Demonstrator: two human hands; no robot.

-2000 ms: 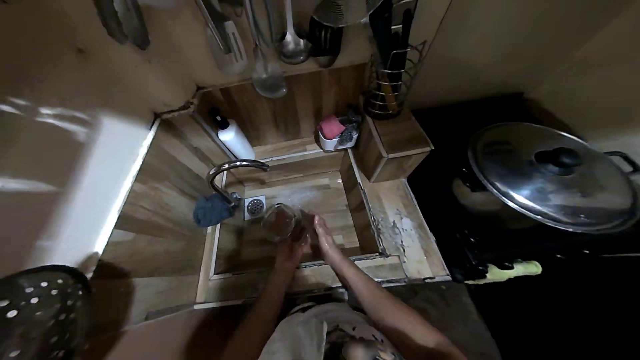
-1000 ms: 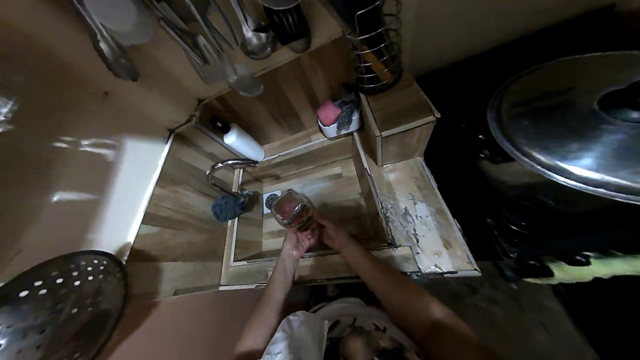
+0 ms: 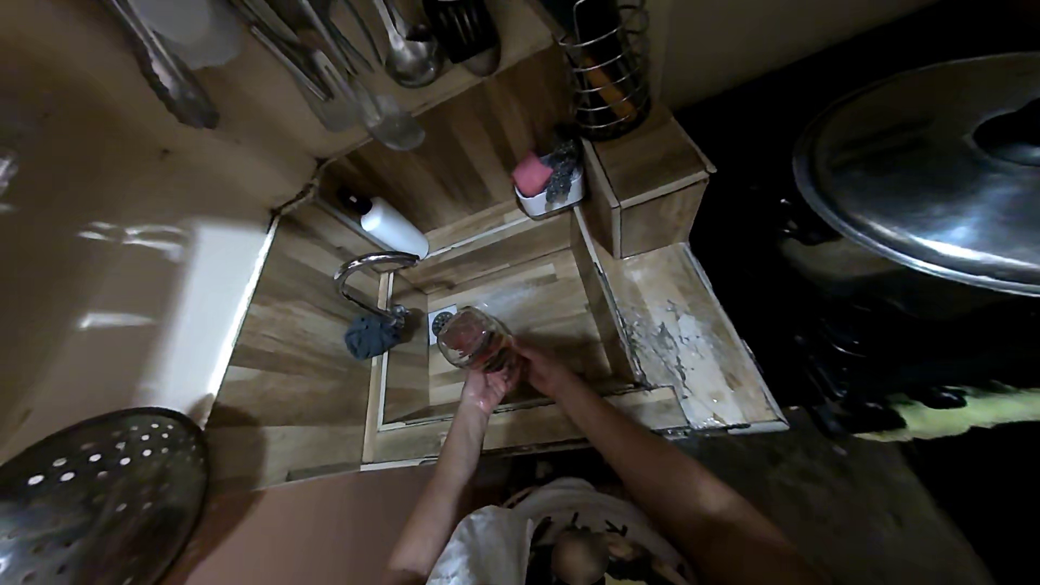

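A clear glass jar [image 3: 471, 337] is held tilted over the wood-patterned tiled sink [image 3: 544, 284], its round end toward the drain [image 3: 443, 321]. My left hand [image 3: 490, 388] supports it from below, near the end closest to me. My right hand [image 3: 528, 361] is at the same end, its fingers against the glass and partly hidden. The curved metal faucet [image 3: 370, 262] stands to the left of the jar, with a dark cloth [image 3: 371, 336] at its base. Whether water runs cannot be told.
A white bottle [image 3: 394, 227] stands behind the faucet. A white holder [image 3: 552, 195] with a pink sponge [image 3: 532, 174] sits at the sink's back edge. Utensils [image 3: 410, 57] hang above. To the right is a large lidded pot [image 3: 934, 171] on the stove; a perforated metal utensil [image 3: 106, 487] is at lower left.
Two seconds ago my right hand was apart from the jar with its fingers raised; now both hands are together at its near end. The view has moved nearer to the sink.
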